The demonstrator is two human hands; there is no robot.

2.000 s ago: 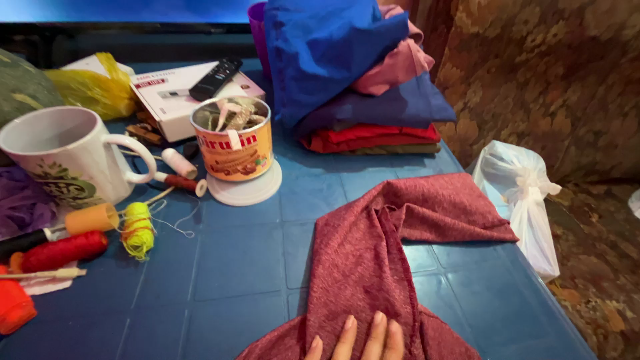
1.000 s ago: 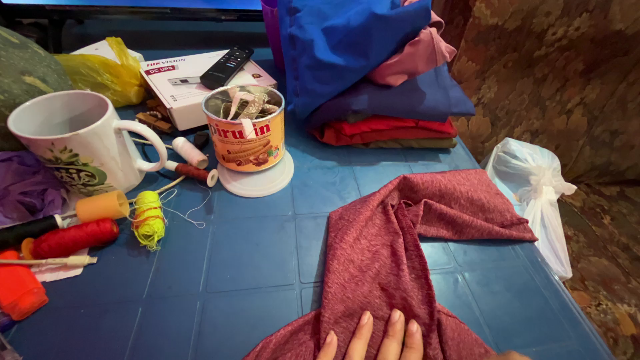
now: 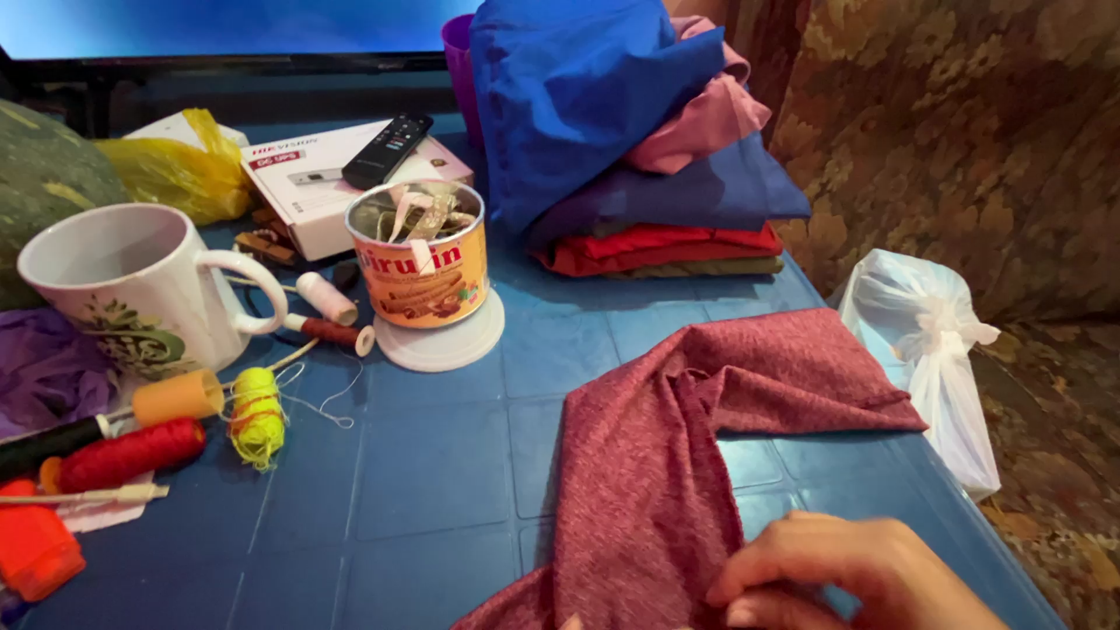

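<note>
A maroon heathered cloth garment (image 3: 647, 472) lies on the blue table, one part of it bent over toward the right edge. At the lower right, my right hand (image 3: 840, 569) has its thumb and fingertips against the garment's right edge; whether it pinches the fabric is not clear. Of my left hand only a fingertip (image 3: 571, 622) shows at the bottom edge, on the cloth, and the rest is out of frame.
Left: a white mug (image 3: 131, 297), thread spools (image 3: 131, 451) and a yellow thread bundle (image 3: 257, 416). Behind: a tin (image 3: 429, 280) on a white lid (image 3: 455, 341), a boxed device (image 3: 306, 210), folded clothes (image 3: 595, 114). A white plastic bag (image 3: 945, 367) hangs at the right edge.
My right hand has come into view from the lower right and reached the garment's edge. The fingers that lay spread on the cloth have dropped almost out of view.
</note>
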